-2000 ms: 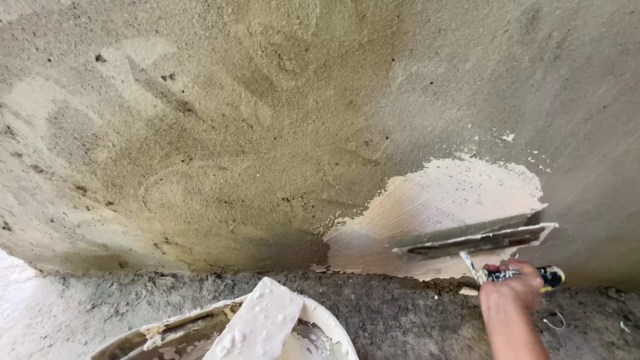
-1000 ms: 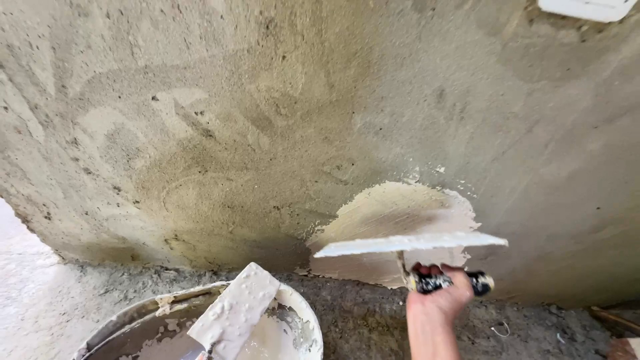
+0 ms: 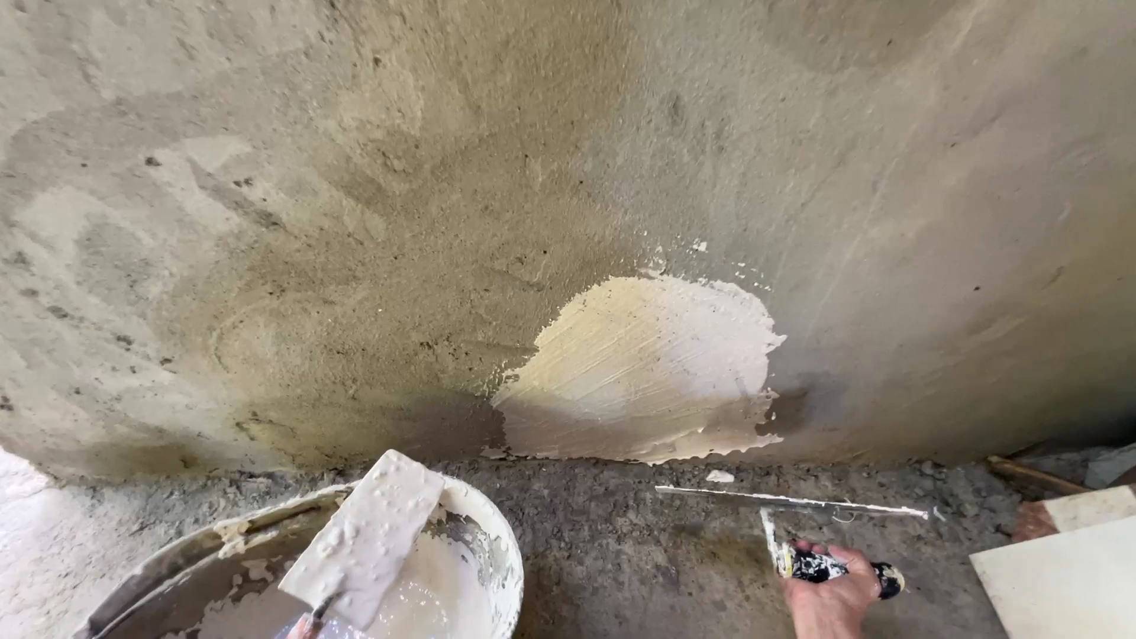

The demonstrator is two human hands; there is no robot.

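My right hand [image 3: 830,577] grips the black, putty-spattered handle of a finishing trowel [image 3: 794,503], whose long thin blade is seen nearly edge-on just off the foot of the wall. At the bottom edge of the view, a bit of my left hand [image 3: 303,628] shows at the handle of a wide putty knife [image 3: 368,541]; most of that hand is hidden. White putty with lumps coats the knife's blade, which lies over a round bucket [image 3: 508,550] holding wet putty. A rounded patch of white putty [image 3: 643,368] covers the low part of the concrete wall [image 3: 461,204].
Rough, dirty concrete floor [image 3: 612,550] runs along the wall's foot. A small putty lump [image 3: 720,477] lies there. Pale flat boards or tiles [image 3: 1065,577] sit at the lower right, with a wooden stick [image 3: 1034,475] behind them.
My right hand has drawn the trowel down and away from the putty patch, over which its blade was before. The putty knife stays over the bucket.
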